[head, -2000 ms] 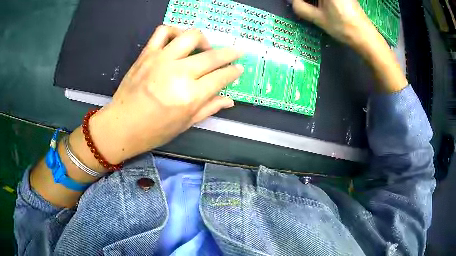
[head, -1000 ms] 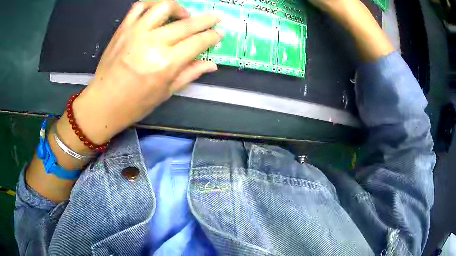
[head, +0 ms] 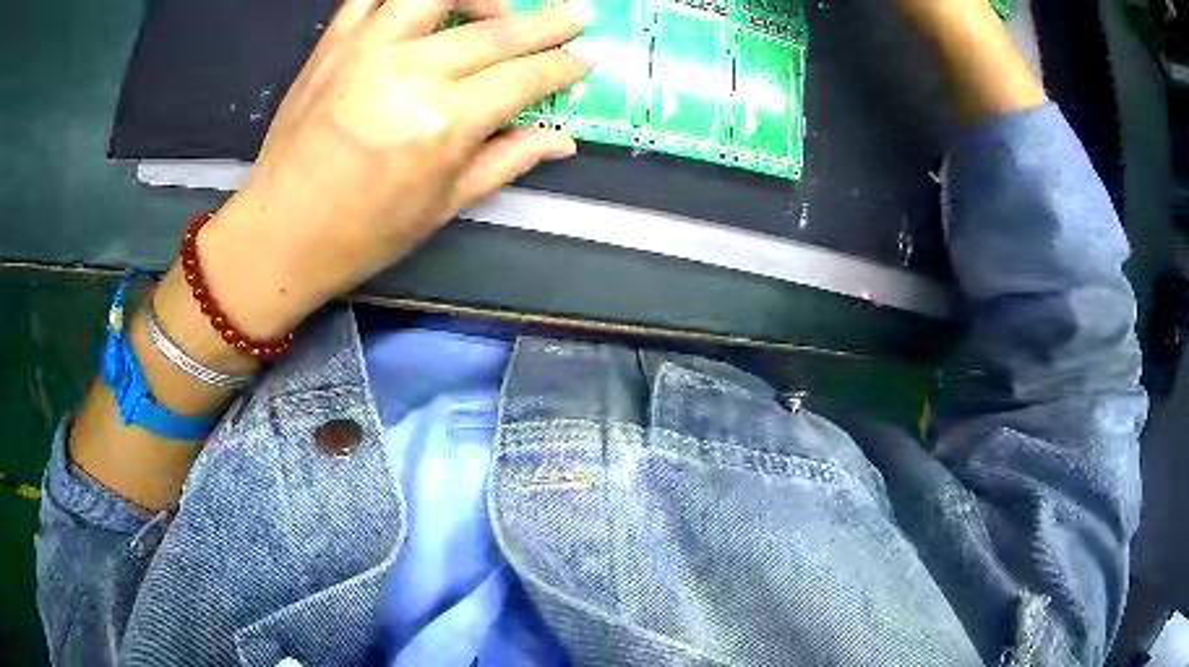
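The green PCB panel (head: 694, 81) lies on a black mat, with its far part cut off by the top edge. Its blocks are bare green, with rows of holes toward the far side. My left hand (head: 398, 137) holds the panel's left part, with fingers over its surface and the thumb at the near edge. The hand hides that part, and no component is visible between the fingers. My right hand is beyond the top edge; only the wrist and forearm show at the upper right, so its grip is hidden.
The black mat (head: 861, 170) has pale specks. A pale strip (head: 678, 239) shows along its near side, above the green bench edge (head: 561, 293). A sliver of another green board (head: 1001, 8) shows at the upper right. A small white object (head: 1172, 642) is at the bottom right corner.
The view has tilted down, so the panel and both arms sit higher in the picture. My right hand has left the frame at the top. My left hand stays on the panel.
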